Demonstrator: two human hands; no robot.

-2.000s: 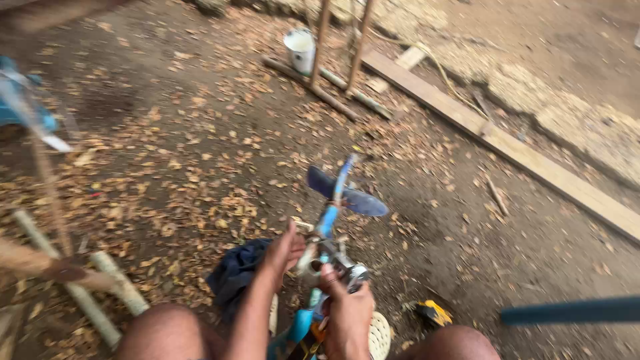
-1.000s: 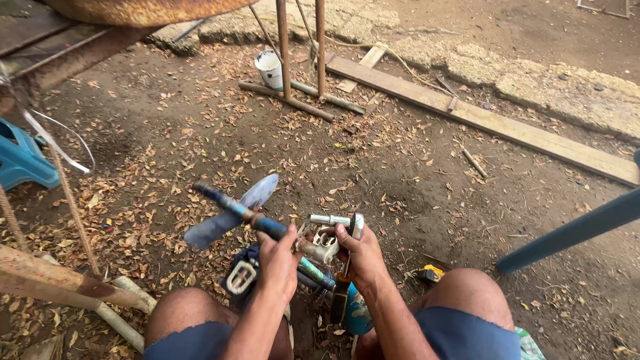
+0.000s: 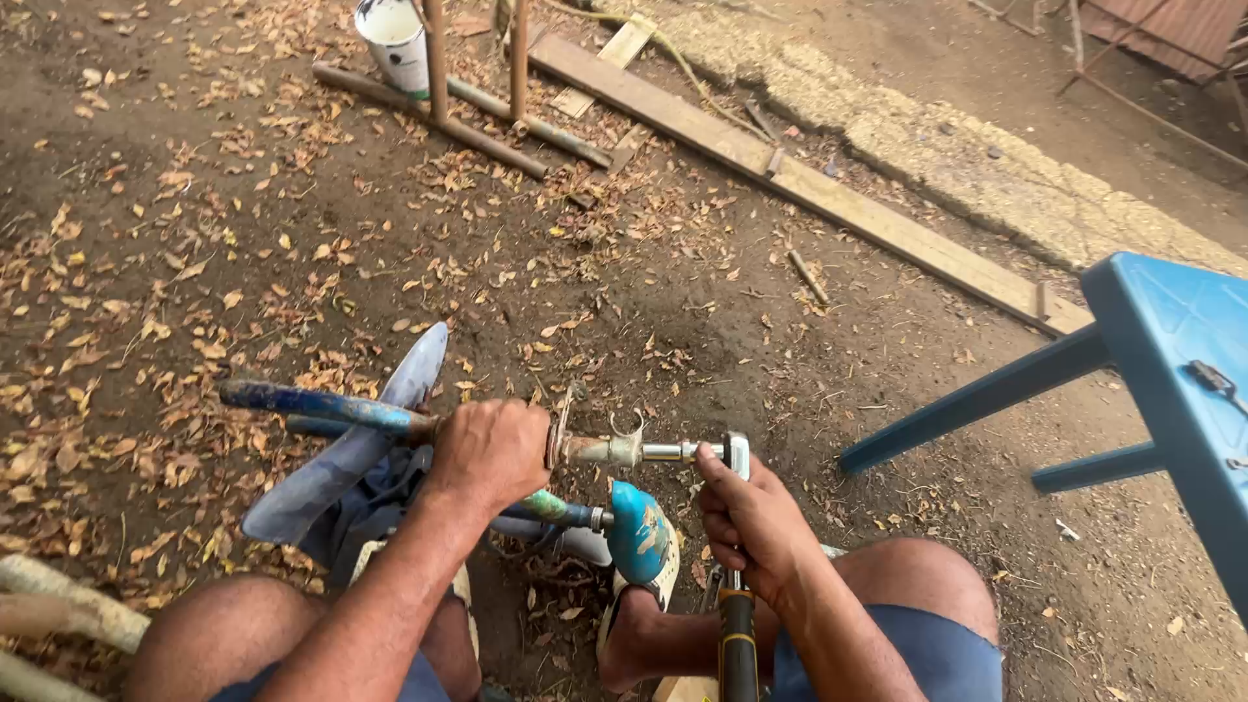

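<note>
My left hand (image 3: 492,450) grips a blue, rusty metal tube frame (image 3: 341,405) near its bracket end. A grey plastic fender (image 3: 327,480) crosses under the tube at the left. From the clamp-like metal bracket (image 3: 604,448), a chrome socket extension (image 3: 678,451) runs right into the head of a ratchet wrench (image 3: 738,624), whose dark handle points down. My right hand (image 3: 756,522) is closed around the wrench below its head, with the thumb on the extension. Under the bracket, a chipped turquoise rounded part (image 3: 639,531) is on a second tube, above a shoe.
A blue plastic table (image 3: 1131,322) with small metal parts stands at the right, its legs angled toward me. Long wooden planks (image 3: 858,214) lie beyond, along a broken concrete edge. A white bucket (image 3: 398,54) stands by upright poles. Pale poles (image 3: 73,604) lie at the lower left.
The blue tube has turned from upright two seconds ago to nearly level. My left hand now grips it from above, and the extension lines up with the bracket. The view has shifted toward the right.
</note>
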